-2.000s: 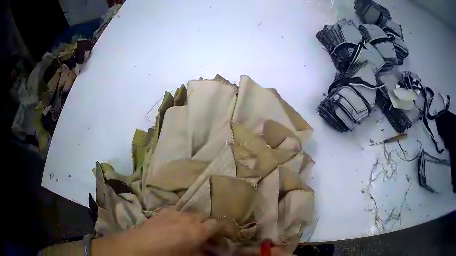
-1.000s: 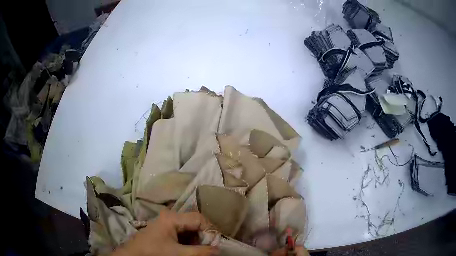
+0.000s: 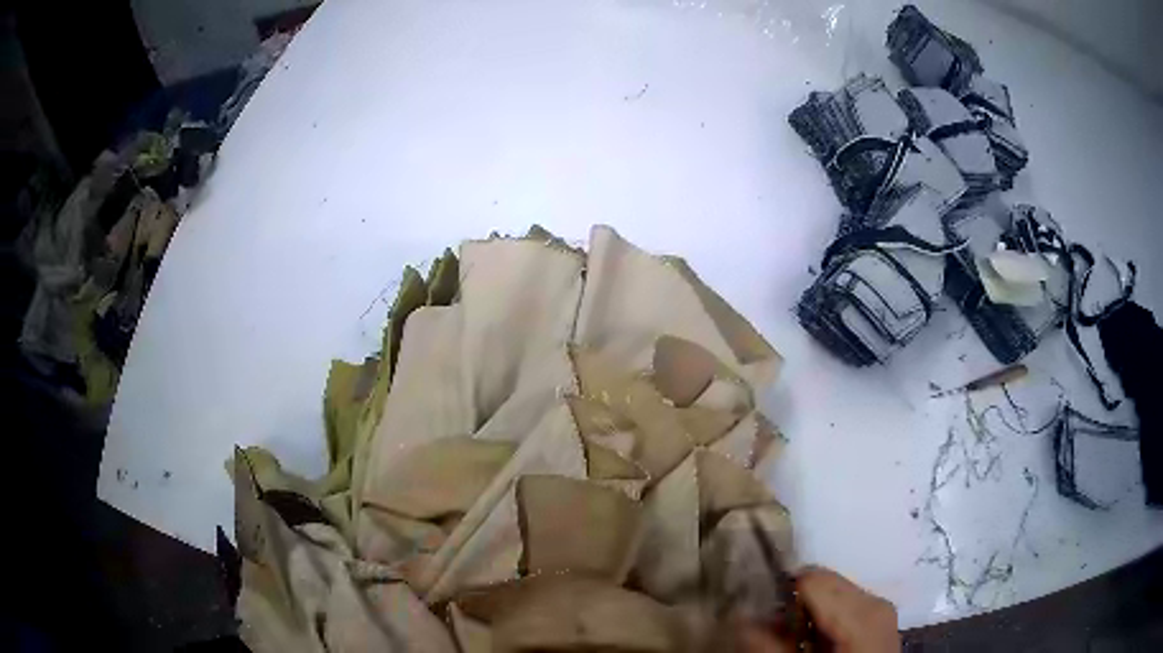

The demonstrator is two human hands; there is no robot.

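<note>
A large ruffled heap of beige garment pieces (image 3: 510, 332) lies on the white table in front of me, its lower part cut off by the bottom edge. Olive pieces (image 3: 347, 415) fan out along its left side. My right hand (image 3: 835, 615) is at the heap's lower right edge, blurred and partly cut off; its fingers are at a dark blurred thing that I cannot make out. The red-handled scissors do not show clearly. My left hand is not in view.
Tied bundles of grey pieces (image 3: 871, 296) with dark strips lie at the right, a cream tag (image 3: 1016, 274) on them. A wooden-handled awl (image 3: 995, 380) and thread scraps (image 3: 976, 510) lie below. A heap of mixed cloth (image 3: 125, 249) stands beyond the table's left edge.
My left hand has left the picture. My right hand has moved right, to the heap's edge. A beige-brown fold now lies across the bottom where my left hand was. The red handles no longer show.
</note>
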